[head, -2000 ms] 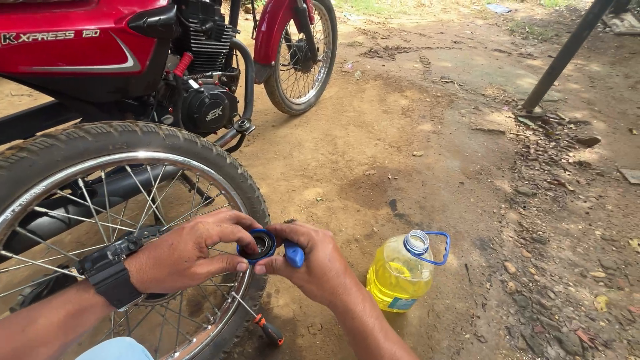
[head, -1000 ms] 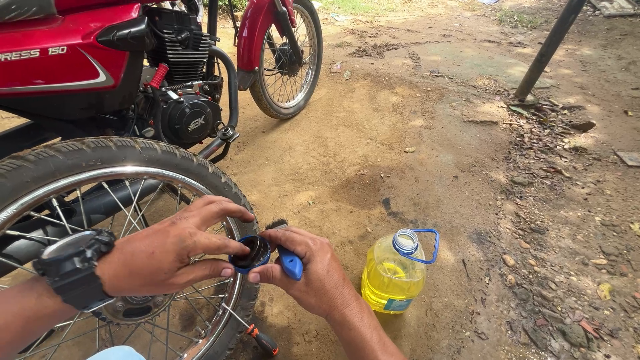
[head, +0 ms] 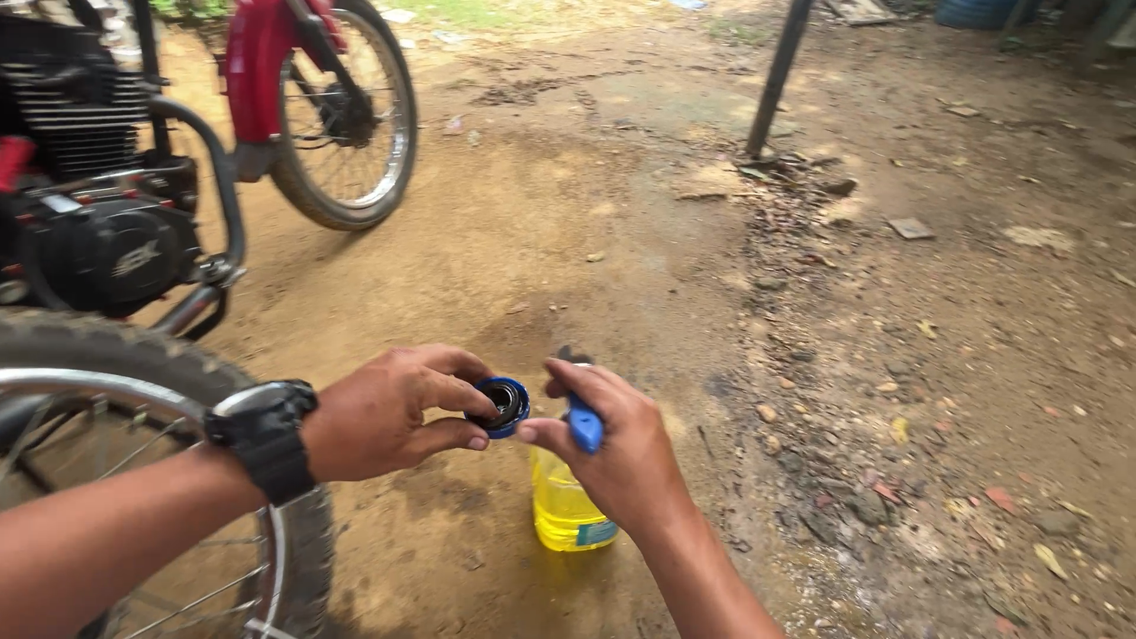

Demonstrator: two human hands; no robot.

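Note:
My left hand (head: 408, 413), with a black watch at its wrist, holds a small blue cap (head: 508, 408) between fingers and thumb. A dark ring-shaped part, apparently a bearing, lies inside the cap. My right hand (head: 612, 435) grips a brush with a blue handle (head: 585, 424); its dark end (head: 572, 355) points away from me, partly hidden by the fingers. The right thumb is close to the cap's right edge. Below and behind the hands stands a clear plastic jug of yellow liquid (head: 568, 510), its top hidden by my right hand.
A loose spoked wheel with a knobby tyre (head: 306, 541) is at lower left. Behind it stands a red motorcycle, its engine (head: 106, 253) and front wheel (head: 390, 115) in view. A dark post (head: 781, 80) rises from the dirt ground, with leaves and stones along the right.
Both hands have moved right, away from the wheel to in front of the jug. The left hand now holds the cap, which was between both hands before. The view has shifted right.

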